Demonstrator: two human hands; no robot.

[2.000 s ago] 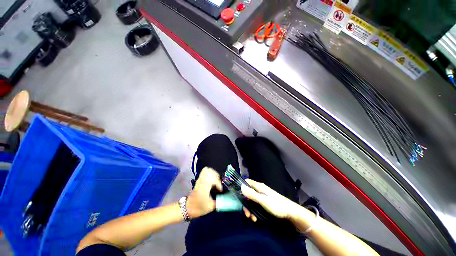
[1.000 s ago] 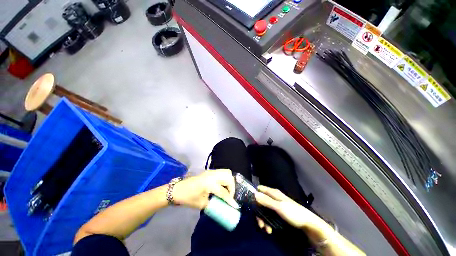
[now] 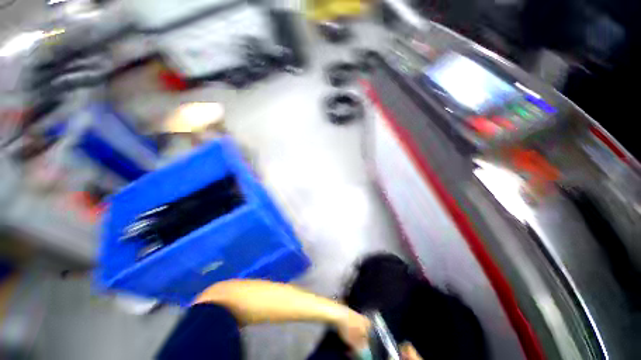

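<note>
The whole frame is blurred. My left hand (image 3: pixel 355 330) is low in the picture, beside the stripped ends of a cable bundle (image 3: pixel 384 336) over my lap. A bit of the pale teal roll (image 3: pixel 365 353) shows at that hand, cut off by the bottom edge. My right hand (image 3: pixel 410 351) shows only as fingertips at the bottom edge, against the bundle. The rest of the bundle is out of the picture.
A blue crate (image 3: pixel 211 271) with black bundles (image 3: pixel 197 211) inside stands at the left. A round wooden stool (image 3: pixel 195 116) is behind it. The red-edged machine (image 3: pixel 457 218) runs down the right, with its control panel, orange-red tools (image 3: pixel 535 167) and dark cables (image 3: pixel 597 228) on the tray.
The view has swung left towards the crate, so the crate and machine sit farther right. My hands and the bundle have shifted down to the bottom edge. The teal roll is now mostly out of the picture.
</note>
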